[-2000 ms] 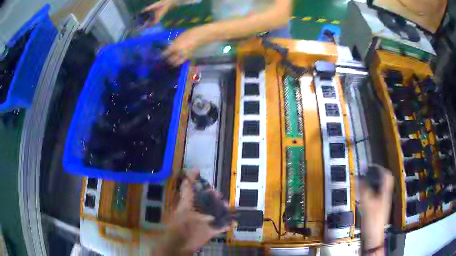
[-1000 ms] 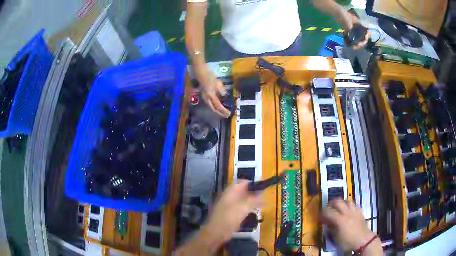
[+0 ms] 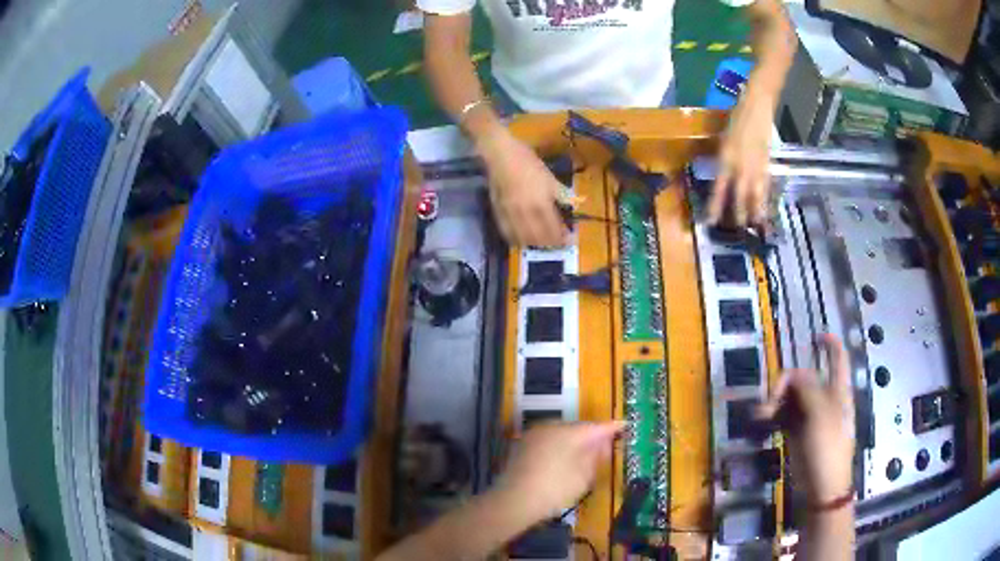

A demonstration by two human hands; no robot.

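Observation:
An orange tray (image 3: pixel 685 329) lies in front of me with two white socket rows and a green connector strip (image 3: pixel 645 395). My left hand (image 3: pixel 559 466) is over the left row, fingertips at the strip's left edge; whether they pinch a plug is hidden. My right hand (image 3: pixel 817 422) is blurred at the right row, fingers spread, beside a dark blurred shape at a socket; I cannot tell if it touches it. Black adapters sit at the near end of the left row (image 3: pixel 543 539) and right row (image 3: pixel 746 521). Several middle sockets look flat and empty.
A blue basket (image 3: pixel 384 285) heaped with black adapters rests over the trays at left. Another person's hands (image 3: pixel 526 197) work at the tray's far end. A grey plate with holes (image 3: pixel 894 296) lies right, then a loaded orange tray (image 3: pixel 952 236).
The loaded tray at right has moved further right, exposing the grey plate. The other person's hands are now both on the far sockets. My right hand has moved up and right.

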